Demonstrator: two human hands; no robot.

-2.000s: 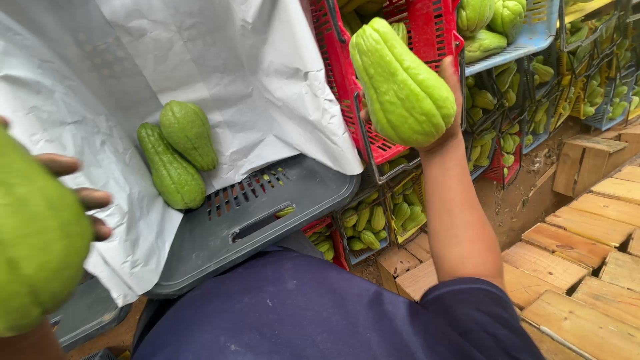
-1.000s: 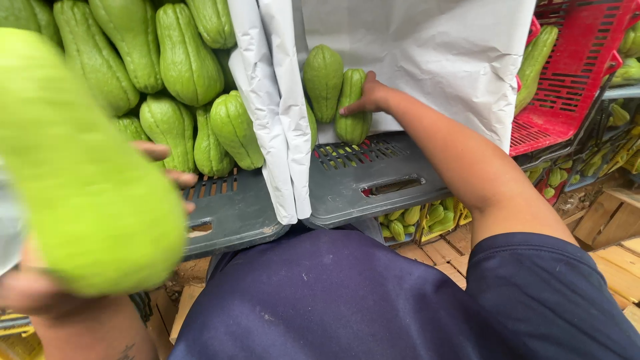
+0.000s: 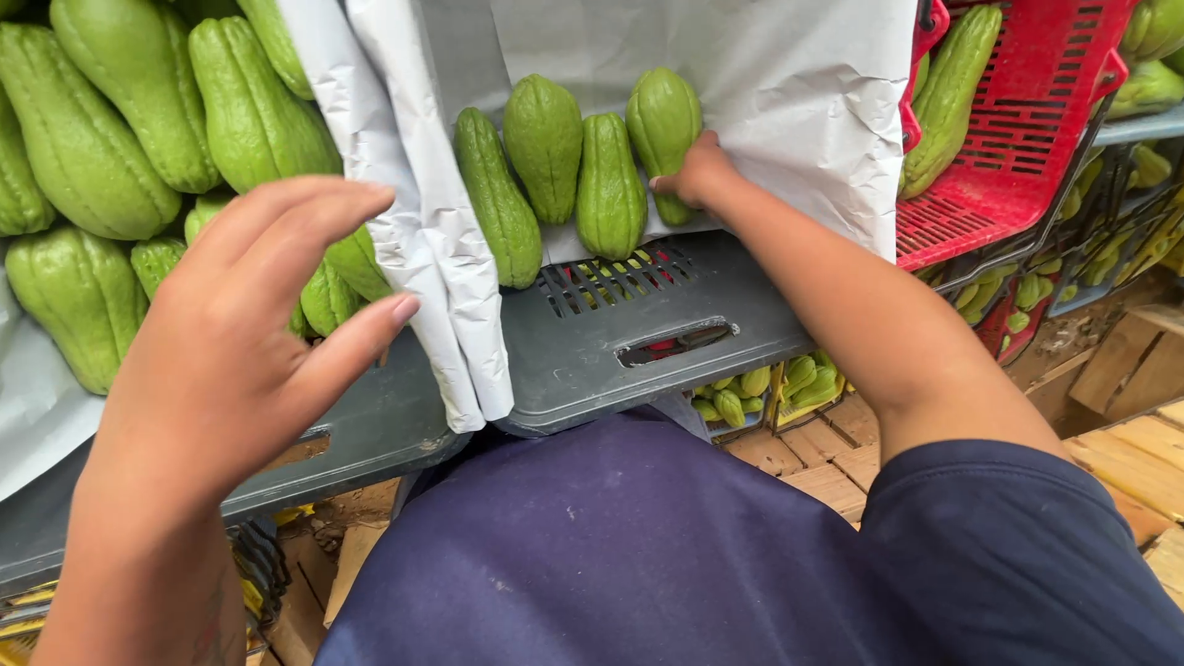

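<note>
Several green chayotes stand in a row in the grey plastic crate [image 3: 592,370] lined with white paper [image 3: 805,102]. My right hand [image 3: 694,176] has its fingers around the lower part of the rightmost chayote [image 3: 662,120], against the paper. Beside it in the row is another chayote [image 3: 610,190]. My left hand [image 3: 240,324] is in the air with fingers and thumb apart and nothing between them. Behind it, a second lined grey crate [image 3: 388,416] holds many chayotes [image 3: 250,111], partly hidden by the hand.
A red plastic crate [image 3: 1036,157] with a chayote [image 3: 953,102] stands at the right. More crates of chayotes [image 3: 740,393] lie lower down, beyond the grey crates. Wooden blocks or boards [image 3: 1138,453] cover the ground at lower right. Folded paper edges [image 3: 444,277] rise between the grey crates.
The chayote seen in my left hand is no longer there, and that hand has its fingers apart. More chayotes stand in the paper-lined right crate. My right hand has moved right to the end of the row.
</note>
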